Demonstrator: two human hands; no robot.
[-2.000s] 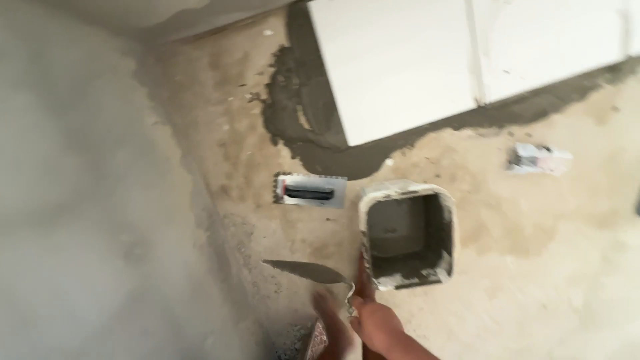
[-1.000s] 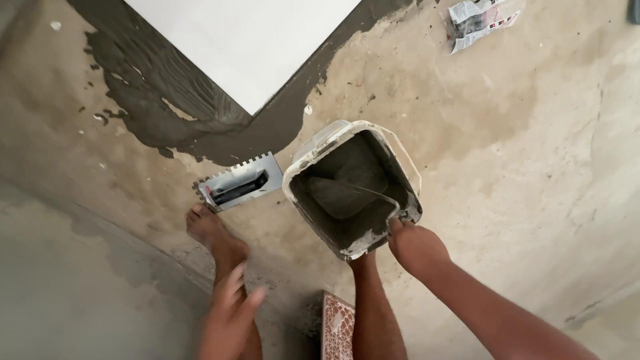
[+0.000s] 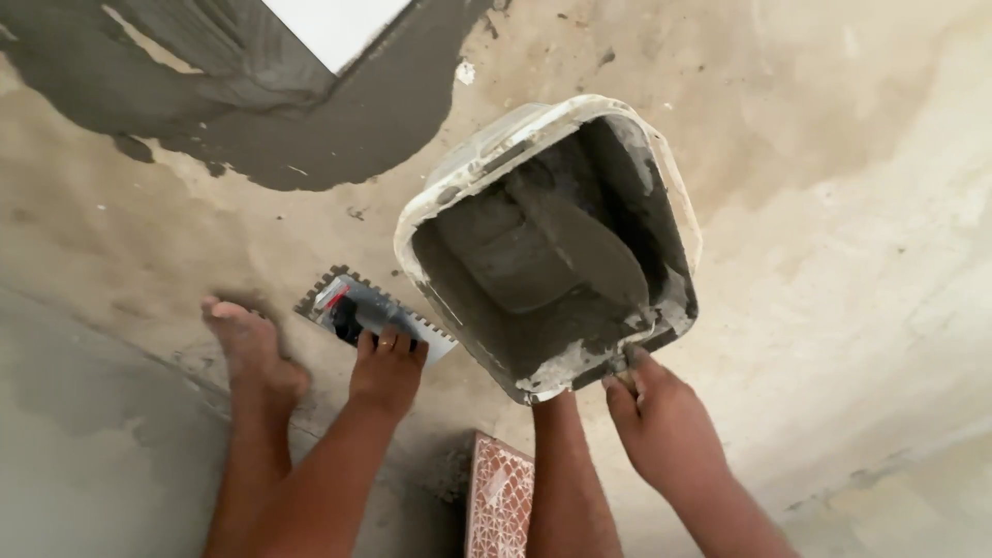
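My right hand point(image 3: 659, 418) grips the handle of a pointed trowel point(image 3: 581, 240), whose mortar-coated blade lies inside a square plastic bucket point(image 3: 457, 182). Grey mortar point(image 3: 496, 263) coats the bucket's inner walls and bottom. To the left, my left hand point(image 3: 387, 368) has its fingers on the black handle of a notched trowel point(image 3: 434, 341), which lies flat on the floor; whether the fingers have closed around that handle is hard to tell. A white tile point(image 3: 341, 27) lies at the top, beside spread grey adhesive point(image 3: 325, 147).
My bare foot point(image 3: 244, 341) stands left of the notched trowel, and my other leg point(image 3: 573, 480) is below the bucket. Between my legs is a reddish patterned block or tile point(image 3: 500, 500). A grey wall point(image 3: 93, 434) borders the floor at lower left.
My right hand has brought the pointed trowel from beside the bucket into it. My left hand, earlier away from the notched trowel, has reached its handle. The view has moved closer.
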